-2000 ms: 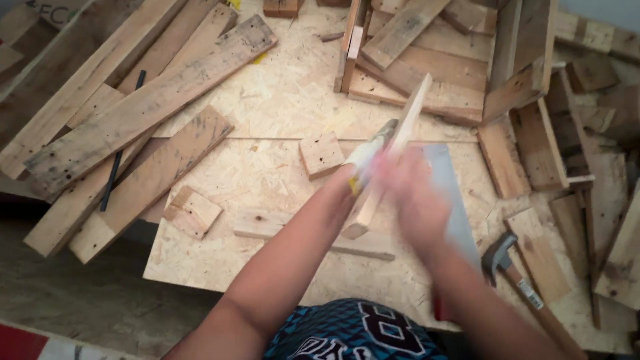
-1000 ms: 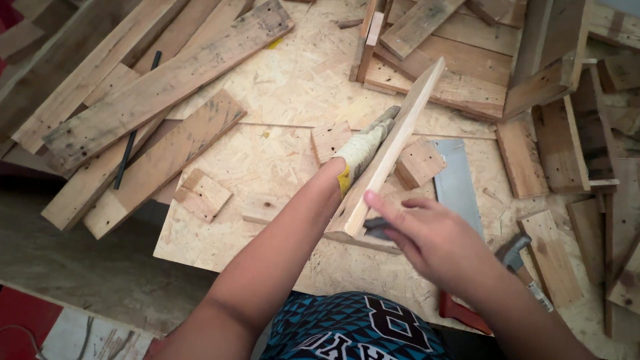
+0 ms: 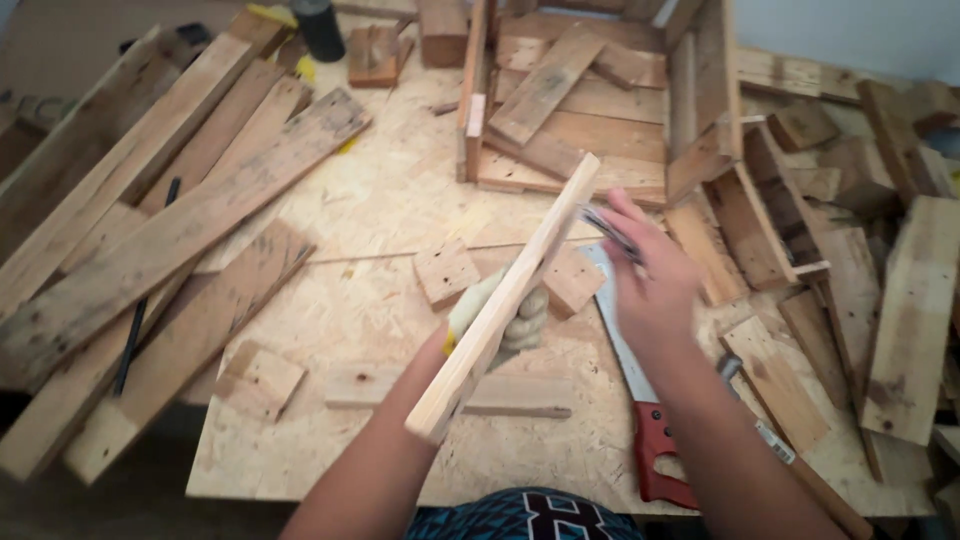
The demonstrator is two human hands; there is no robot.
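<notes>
My left hand [image 3: 517, 322], in a pale knitted work glove, grips a narrow wooden board [image 3: 510, 292] at its middle and holds it on edge, slanting up to the right. To the right of the board's far end is my bare right hand [image 3: 649, 262], closed around a small folded dark-grey piece [image 3: 611, 231], perhaps sandpaper; blur hides its detail. Small wooden blocks [image 3: 446, 271] lie on the table around the gloved hand. A flat wood strip [image 3: 517, 394] lies below the held board. Under my right forearm is a handsaw with a red handle [image 3: 656, 457].
Long planks [image 3: 180, 210] are piled at the left, one with a black rod [image 3: 142, 315] on it. An open wooden crate [image 3: 585, 112] stands at the back. A hammer [image 3: 810, 480], a smaller wooden box [image 3: 757, 210] and more boards [image 3: 911, 322] lie on the right.
My right hand has moved from the board's near end to beside its far end. The view has shifted, showing more of the table's back.
</notes>
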